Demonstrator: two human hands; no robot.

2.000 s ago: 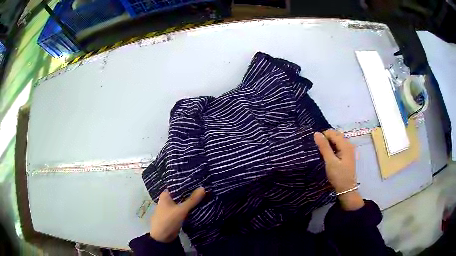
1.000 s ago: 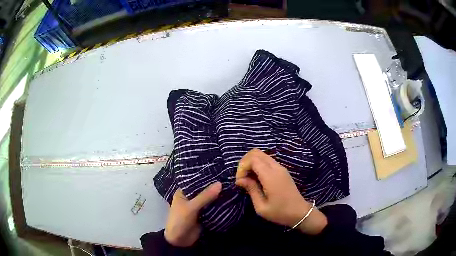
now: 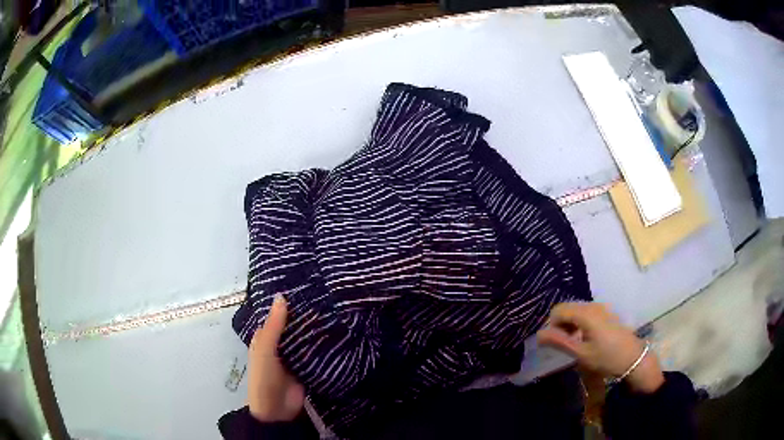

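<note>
The dark garment with thin white stripes (image 3: 395,232) lies bunched on the white table, its ruffled edges to the right and at the top. My left hand (image 3: 273,369) is at its lower left edge, the thumb up on the cloth and the fingers hidden under or behind it. My right hand (image 3: 589,339) is at its lower right edge, fingers curled and slightly blurred. I cannot tell whether the right fingertips pinch a thread or a small tool.
A long white strip (image 3: 623,137) lies over a tan card (image 3: 658,219) at the right. A tape roll (image 3: 679,116) is beside them. A tape measure (image 3: 146,318) crosses the table (image 3: 155,223). Blue crates (image 3: 64,107) stand beyond the far left edge.
My right hand has moved from the middle of the garment out to its lower right. My left hand has shifted left and its thumb points up. The garment lies spread wider. The camera view has turned.
</note>
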